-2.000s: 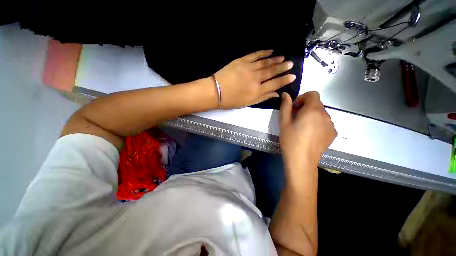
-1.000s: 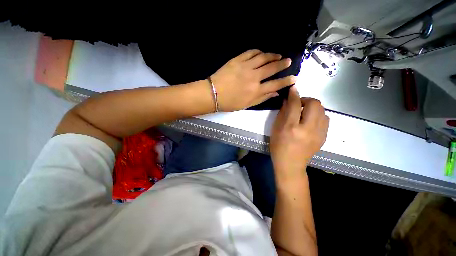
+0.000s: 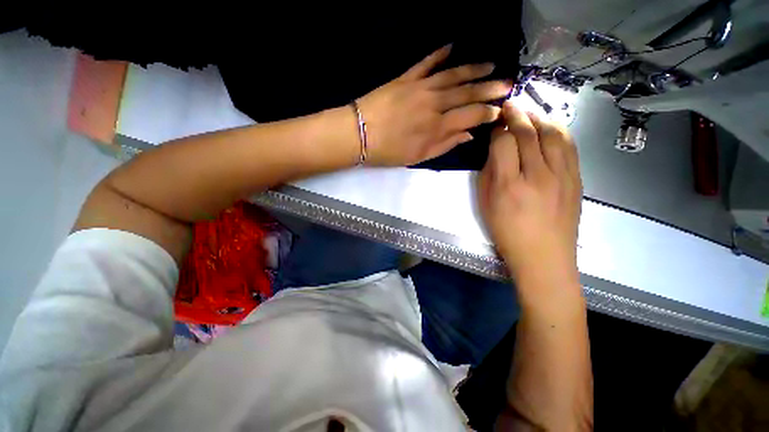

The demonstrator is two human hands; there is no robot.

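The black fabric piece [image 3: 295,84] lies on the white table and reaches the lit presser foot and needle [image 3: 527,82]. My left hand [image 3: 426,111] lies flat on the fabric with fingers spread, fingertips close to the presser foot. My right hand [image 3: 533,173] is at the fabric's right edge just in front of the presser foot, its fingertips together at the edge and touching close to my left fingertips. Whether the right fingers pinch the cloth is partly hidden.
The sewing machine head [image 3: 674,51] is at the upper right. A dark red tool [image 3: 704,156] lies on the machine bed [image 3: 628,177]. A ruler strip [image 3: 379,234] runs along the table's front edge. A red plastic bag [image 3: 223,266] is beside my lap.
My right hand has moved up and to the right, closer to the presser foot. My left hand has shifted slightly up with its fingers spread wider.
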